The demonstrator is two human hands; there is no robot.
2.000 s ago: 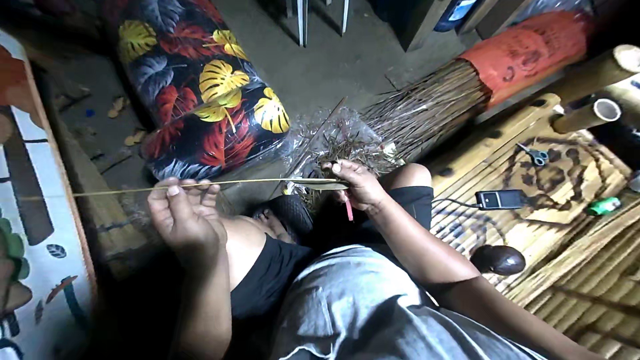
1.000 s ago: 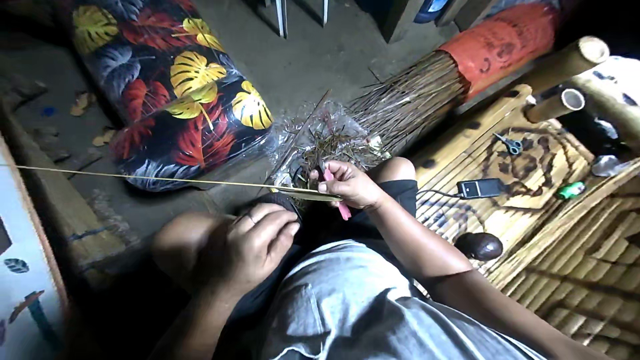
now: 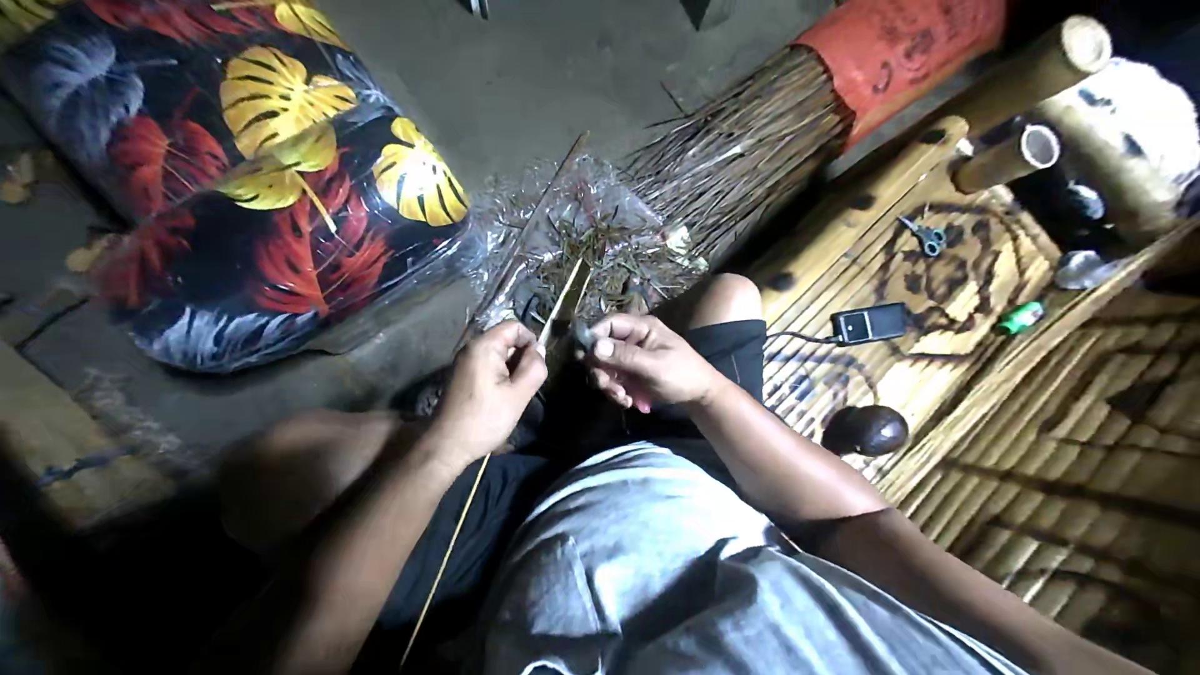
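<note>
My left hand (image 3: pixel 497 384) pinches a thin pale plant strip (image 3: pixel 457 537), which runs down past my left thigh. Above the fingers, two narrow light ends of strip (image 3: pixel 565 295) spread in a V over a heap of shavings. Close beside it, my right hand (image 3: pixel 652 361) holds a small greyish blade-like piece (image 3: pixel 589 337) between thumb and forefinger; something pink shows under its lower fingers. Whether this is a knife cannot be told. The shavings (image 3: pixel 609 258) lie on clear plastic beyond both hands.
A plastic-wrapped cushion with leaf print (image 3: pixel 281 159) lies at left. A bundle of thin sticks (image 3: pixel 750 131) in a red wrapper (image 3: pixel 919 56) is beyond. On the bamboo bench (image 3: pixel 816 262) at right are scissors (image 3: pixel 926 234), a black device (image 3: pixel 870 323), a green item (image 3: pixel 1020 318) and a dark round object (image 3: pixel 877 429).
My left hand has moved from over my left thigh toward the right hand and now pinches the strip. The strip, earlier stretched out to the left, now hangs down beside my thigh.
</note>
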